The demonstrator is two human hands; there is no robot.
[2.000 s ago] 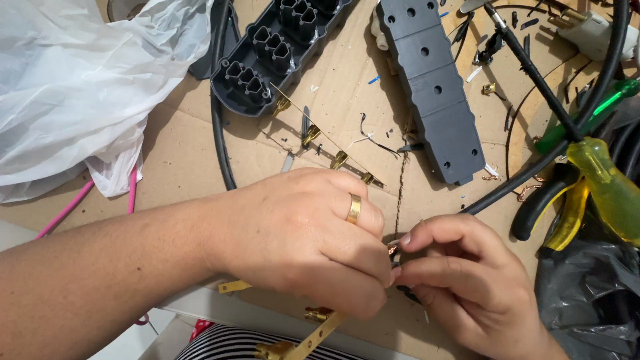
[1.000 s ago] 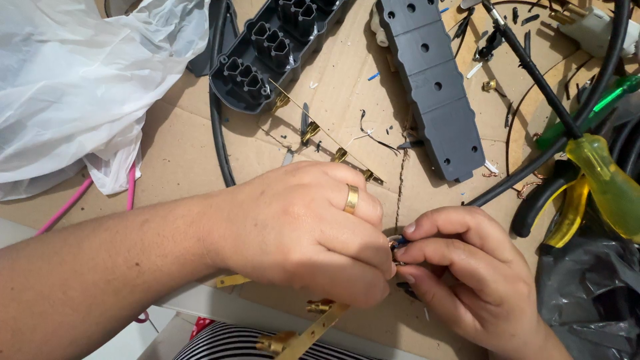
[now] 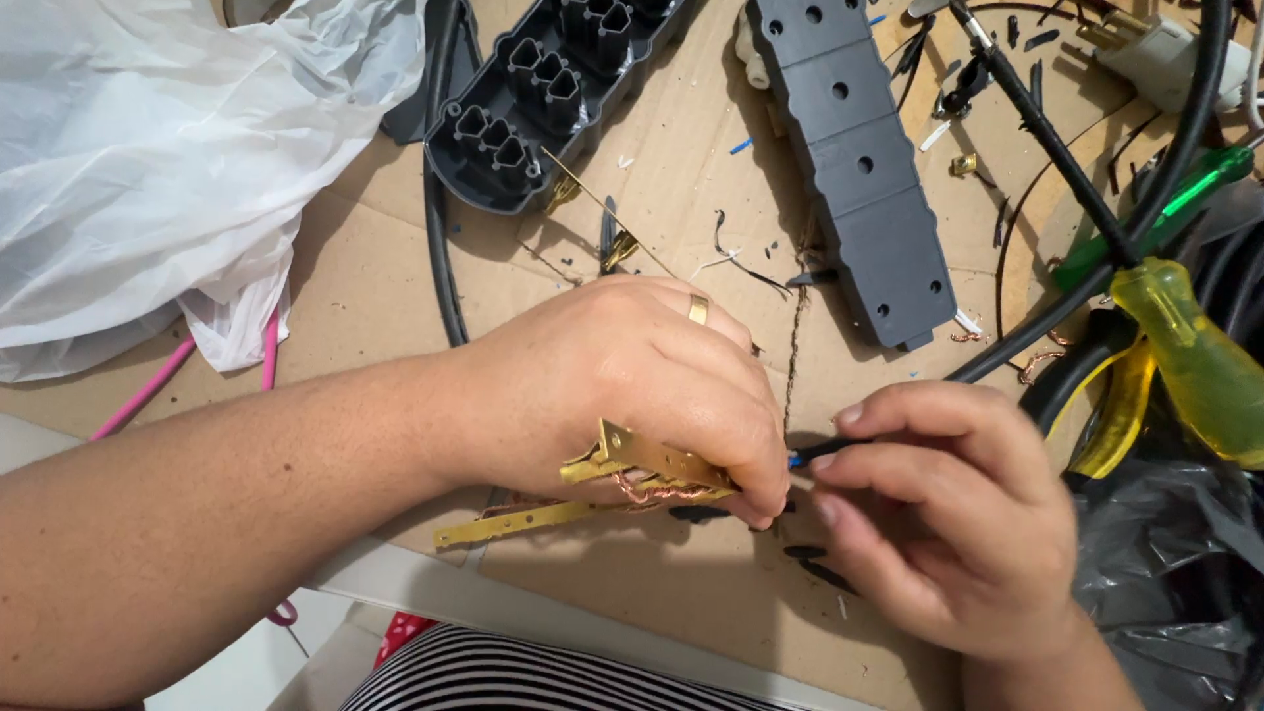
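My left hand (image 3: 622,385), with a gold ring, is closed around brass contact strips (image 3: 671,461); their ends stick out below the palm, with twisted bare copper wire (image 3: 652,489) beside them. A second brass strip (image 3: 523,523) reaches out to the lower left. My right hand (image 3: 938,494) pinches a black cable (image 3: 839,449) between thumb and fingertips, just right of the left hand. A bit of blue insulation shows at the cable's end; the wires beyond are hidden by my left fingers. Another brass strip with clips (image 3: 622,247) lies above my left hand.
A black power-strip housing (image 3: 513,109) lies open at the top, its cover (image 3: 864,168) to the right. Cable scraps dot the cardboard (image 3: 365,257). At right are a yellow-handled screwdriver (image 3: 1190,360), yellow-black pliers (image 3: 1116,415) and a white plug (image 3: 1165,59). A white plastic bag (image 3: 168,168) lies left.
My left hand has turned, and the brass strips and copper wire now show below its palm. My right hand has drawn slightly away to the right along the black cable.
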